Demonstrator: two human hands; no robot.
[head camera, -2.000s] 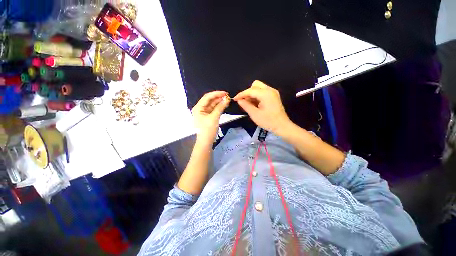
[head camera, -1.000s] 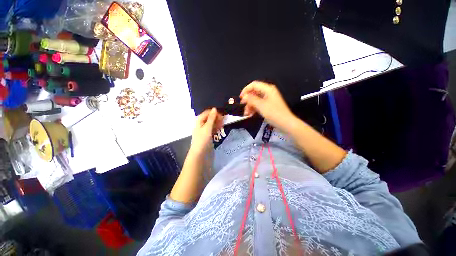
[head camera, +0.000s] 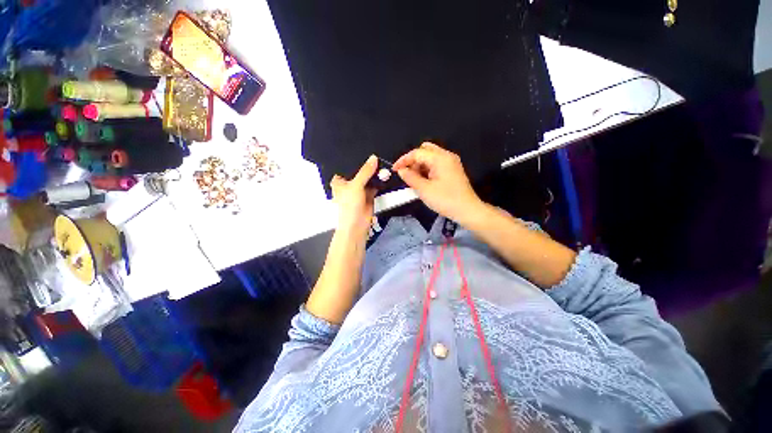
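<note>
A black fabric panel lies in front of me, its near edge at the table edge. A small shiny button sits on the panel near that edge, between my hands. My left hand pinches the panel's near edge just left of the button. My right hand is right of the button, thumb and fingertips pinched together. A thin dark line shows between the two hands above the button; whether it is needle or thread, I cannot tell.
Loose buttons, a black disc, a smartphone and a gold button bag lie left. Thread cones and a round yellow object stand farther left. A second black piece with gold buttons lies right.
The button was between my fingertips, then lay on the fabric with my hands apart. Now my hands have come together again around it, my left fingers higher beside it.
</note>
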